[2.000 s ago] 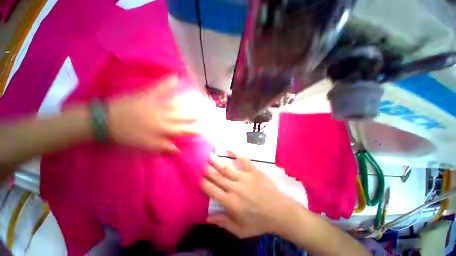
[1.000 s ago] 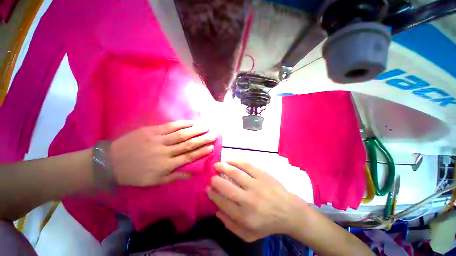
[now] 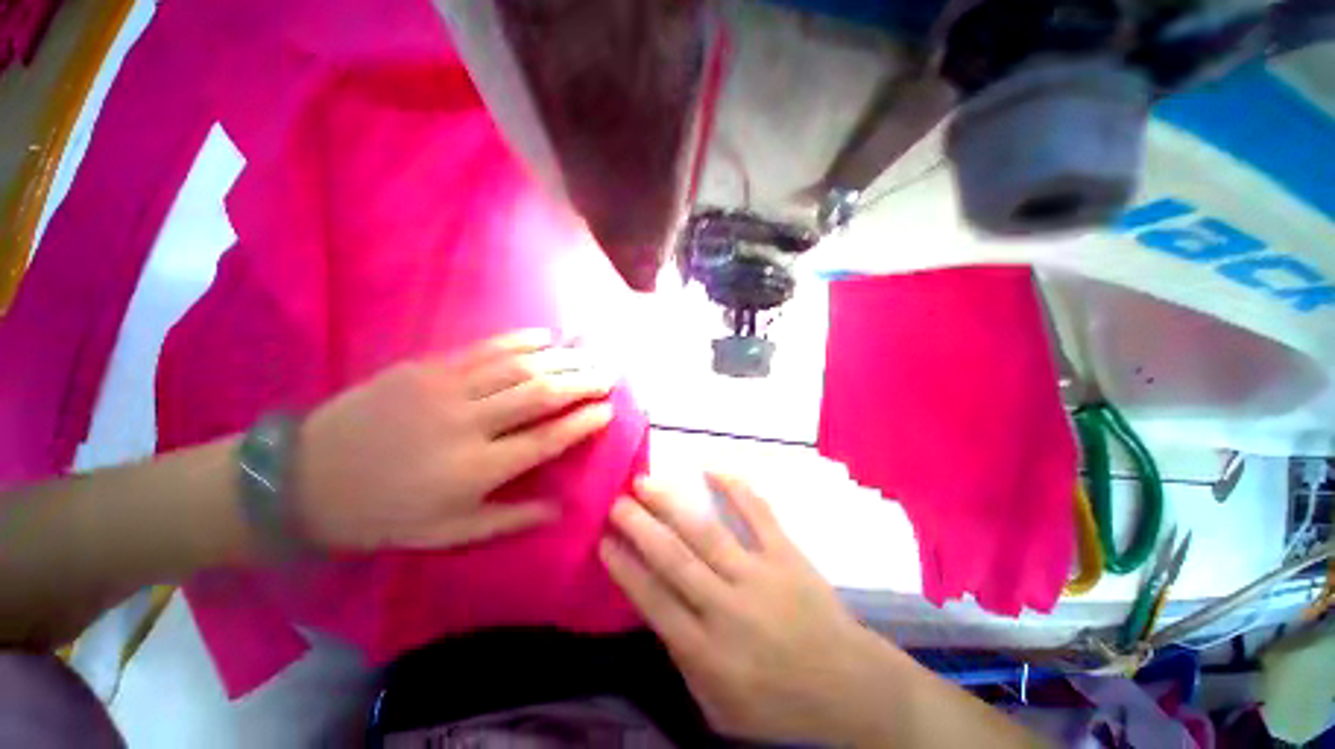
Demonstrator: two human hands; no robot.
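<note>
A bright pink fabric panel (image 3: 425, 220) lies left of the needle, its right edge washed out by lamp glare. My left hand (image 3: 439, 446) lies flat on it, fingers slightly spread and pointing right, a band on the wrist. My right hand (image 3: 747, 615) is at the panel's lower right edge, fingertips touching it; whether they pinch the cloth cannot be told. The presser foot (image 3: 742, 356) stands right of the panel, with no pink cloth under it. A smaller pink piece (image 3: 944, 424) lies right of the needle.
The white sewing machine head (image 3: 1215, 234) with blue lettering spans the upper right. Green-handled scissors (image 3: 1124, 490) lie right of the small pink piece. More pink fabric (image 3: 73, 322) lies far left, beside a brown tape-edged surface (image 3: 44, 161). A bin of cloth is at the lower right.
Since the first frame the view has shifted and the panel has been spread flatter. In the last second its lower edge has moved up slightly, and my left hand has moved slightly left.
</note>
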